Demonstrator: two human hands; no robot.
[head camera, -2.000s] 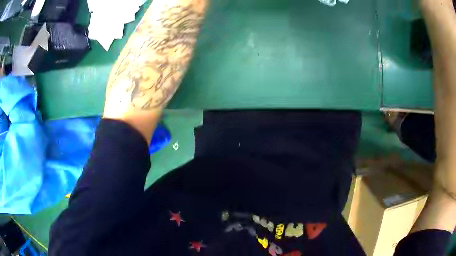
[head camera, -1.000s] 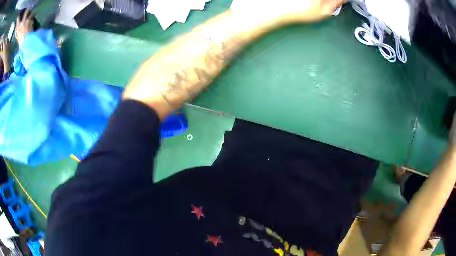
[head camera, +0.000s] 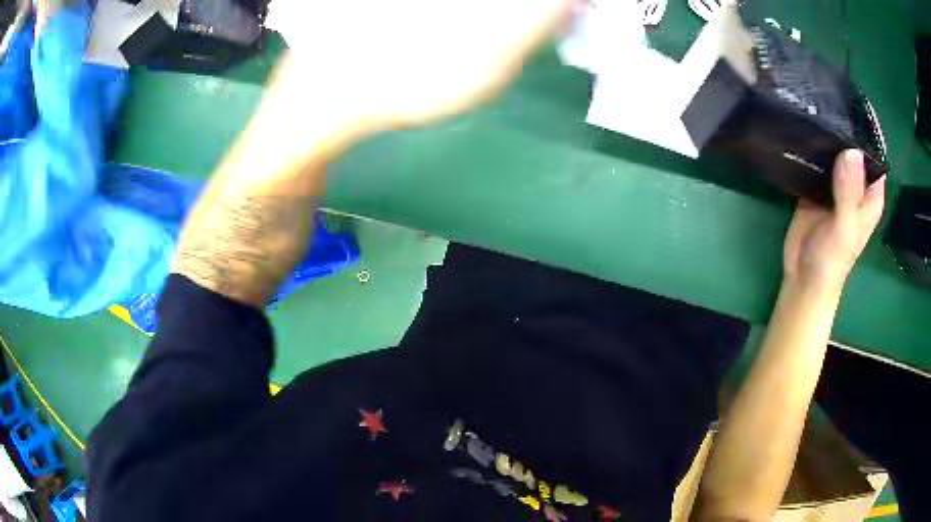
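Note:
My right hand (head camera: 832, 219) holds the near right corner of a black retail box (head camera: 781, 148), with the thumb on its front. The box is open, with pale flaps (head camera: 704, 61) sticking out to its left, and more dark box faces show behind it. My left hand (head camera: 556, 15) is at the top edge, blurred and washed out by glare. A whitish, crumpled-looking piece (head camera: 584, 43) shows at its fingertips; whether it is gripped is unclear. White paper (head camera: 628, 97) lies beside the box flaps. White coiled cable (head camera: 704, 8) shows at the top edge.
Another open black box (head camera: 209, 36) stands on the green bench (head camera: 510, 194) at upper left, near a person in blue sleeves (head camera: 61, 224). A dark box (head camera: 909, 224) is at the right edge. A brown carton (head camera: 832, 474) is below the bench at right.
My right hand has come in from the right edge and now holds the open black box at upper right. My left hand has moved left, away from the cables.

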